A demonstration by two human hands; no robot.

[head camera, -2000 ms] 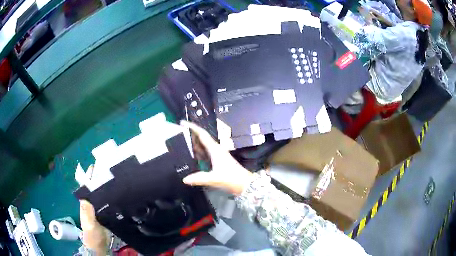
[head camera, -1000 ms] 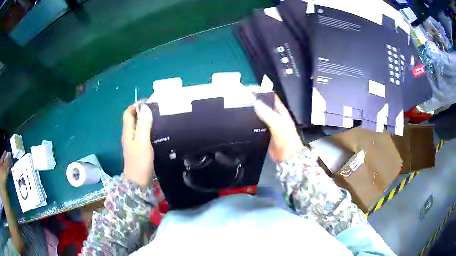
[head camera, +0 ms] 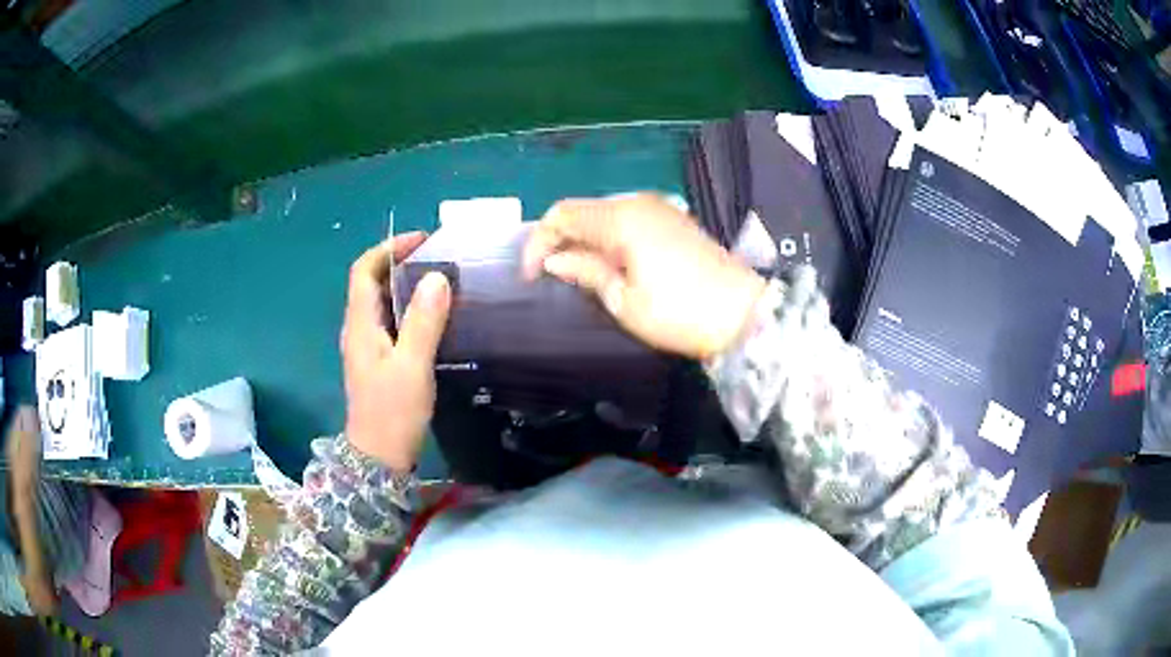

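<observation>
A black printed box [head camera: 546, 372] with a headphone picture stands in front of my chest at the bench's near edge, its top end towards the bench. White inner flaps show at its top end. My left hand [head camera: 396, 359] grips the box's left side, thumb on the black face. My right hand [head camera: 655, 272] is at the top right of the box, fingers bent over the flap edge and blurred; its fingertips partly hide the flaps. Whether the right fingers pinch a flap is unclear.
Stacked flat black box blanks [head camera: 957, 295] lie at the right of the green bench [head camera: 270, 257]. Blue trays [head camera: 822, 84] with black headsets are behind. A white label roll [head camera: 209, 420], label sheets [head camera: 75, 398] and small white stacks are at left. A person's arm [head camera: 26, 501] shows at far left.
The box has come upright in front of me and sits nearer the bench edge. My right hand has moved from the box's right side onto its top flaps. The view has turned.
</observation>
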